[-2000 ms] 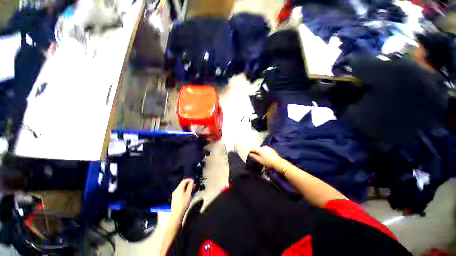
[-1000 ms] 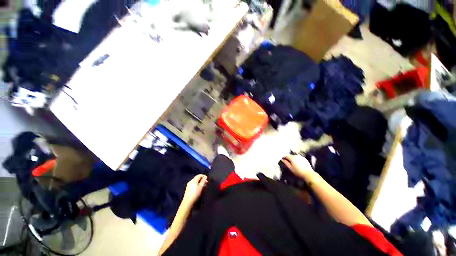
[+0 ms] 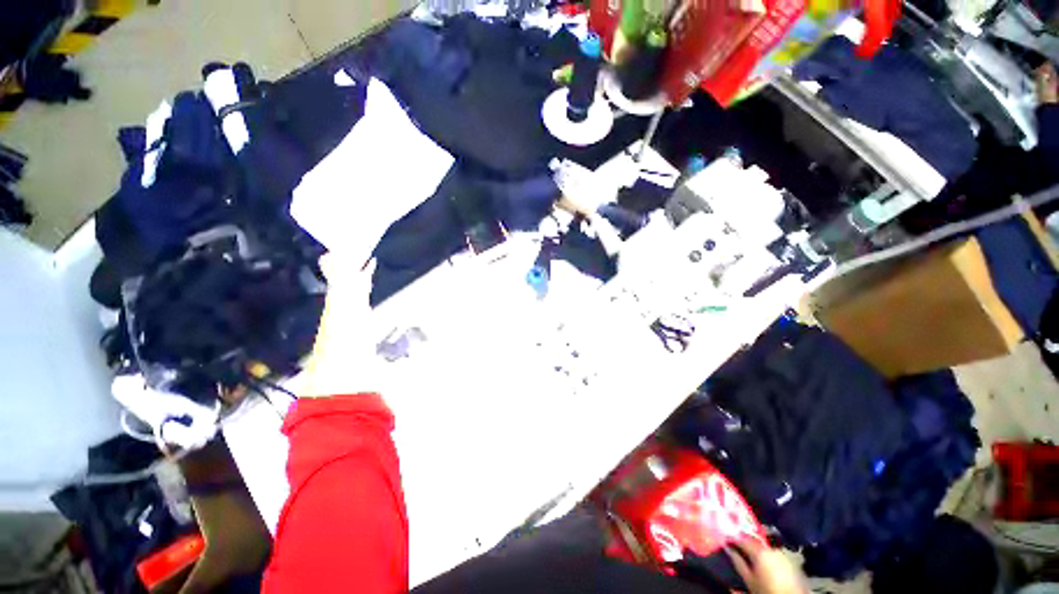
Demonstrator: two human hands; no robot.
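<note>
My left hand (image 3: 346, 284), at the end of a red sleeve, reaches across the white table (image 3: 465, 429). It meets the narrow lower end of a white paper sheet (image 3: 377, 174) and appears to grip it; bright light washes out the fingers. The sheet shows against dark navy cloth (image 3: 476, 93) at the table's far side. My right hand (image 3: 766, 569) is cut off by the bottom edge, over or beside a red stool (image 3: 697, 511). A black thing lies by its fingers; whether it is held cannot be told.
A white sewing machine (image 3: 708, 244), a thread cone (image 3: 581, 87) and black-handled scissors (image 3: 671, 333) are on the table. Dark cloth bundles (image 3: 221, 302) are at left. Cloth piles (image 3: 825, 429) and a cardboard box (image 3: 917, 308) stand right. A person's hand (image 3: 1046, 84) shows at the right edge.
The view has swung to the sewing table. My left arm has stretched forward to the paper sheet. My right hand is now low at the frame edge by the red stool.
</note>
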